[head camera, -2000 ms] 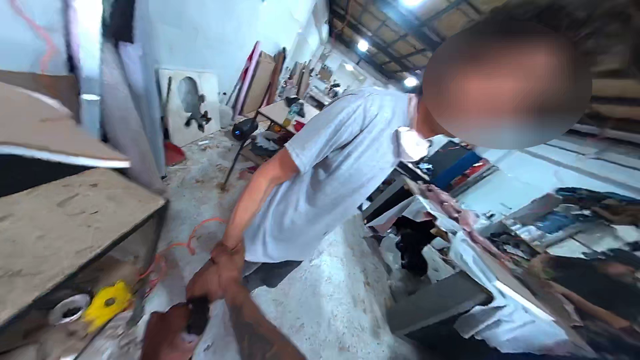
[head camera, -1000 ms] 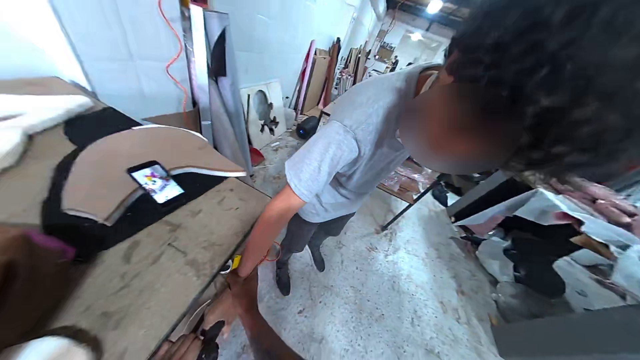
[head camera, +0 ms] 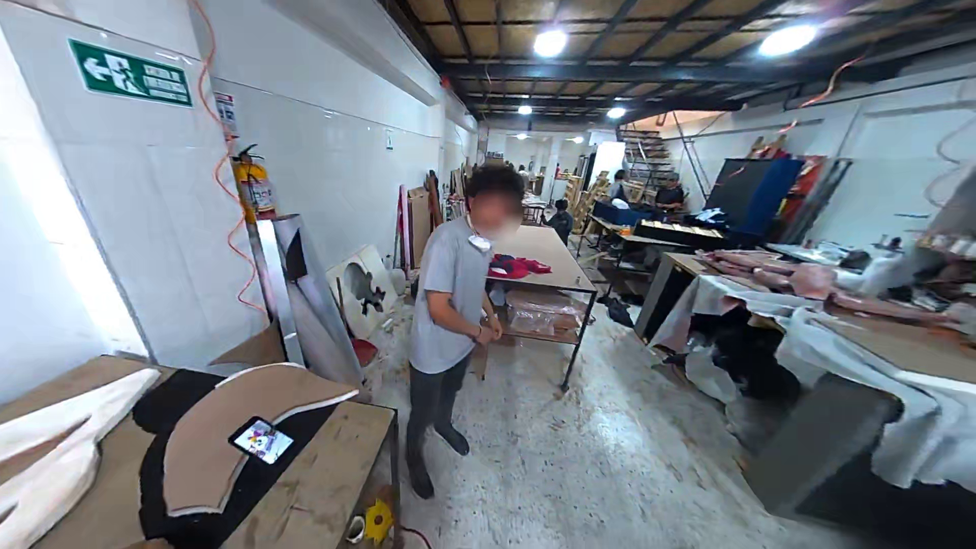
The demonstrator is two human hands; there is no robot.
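Neither of my hands can be made out in the head view. On the workbench [head camera: 320, 465] at the lower left lies a curved tan panel with a white edge [head camera: 221, 435], on top of black material [head camera: 171, 396]. A smartphone [head camera: 261, 440] with a lit screen rests over the panel's inner edge and the black material. White padded pieces [head camera: 69, 450] lie to the left of them. A person in a grey T-shirt [head camera: 450, 293] stands past the bench corner, hands together at the waist.
A yellow flower-shaped object [head camera: 378, 521] sits beside the bench's right end. Behind the person stands a metal-legged table [head camera: 557, 259] with red fabric [head camera: 515, 266]. Draped white cloth [head camera: 854, 366] hangs from a table at right. Debris is scattered over the floor [head camera: 549, 465].
The person in grey was leaning close with an arm touching hands at the bottom; now they stand farther off, hands at their own waist. The view has lifted and shows more of the room.
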